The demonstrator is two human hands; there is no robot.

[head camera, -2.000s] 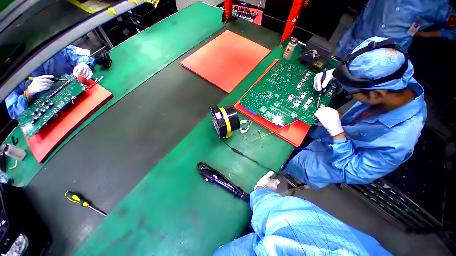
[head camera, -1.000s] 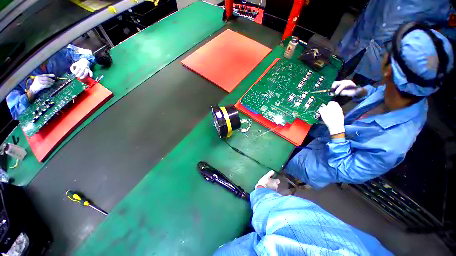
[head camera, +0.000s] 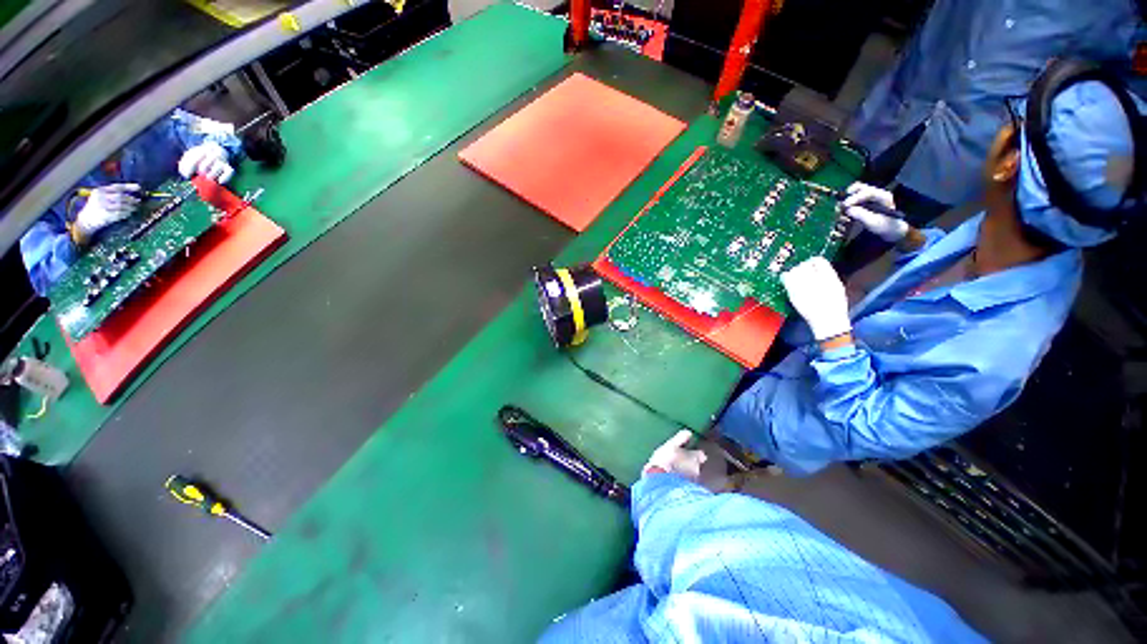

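My right hand (head camera: pixel 676 455), in a white glove, is small and partly cut off from view by its blue sleeve. It rests at the bench's near edge; its fingers are not clear, and I cannot tell whether it holds anything. My left hand is out of the picture. The black electric screwdriver (head camera: pixel 560 453) lies on the green mat (head camera: pixel 415 541) just left of my right hand. A black reel with a yellow band (head camera: pixel 571 305) stands beyond it. A yellow-black hand screwdriver (head camera: pixel 216 506) lies on the dark grey strip (head camera: pixel 315 377).
A person at the right works with gloved hands over a green circuit board (head camera: pixel 717 233) on a red pad. Another red pad (head camera: pixel 575 149) lies on the strip. A person across the bench holds a board (head camera: pixel 138 267) over a red pad. A black box (head camera: pixel 50 554) is at lower left.
The right neighbour's head and upper body have moved right, away from the board, and that person's hands have shifted over it. My right hand and the tools have not visibly moved.
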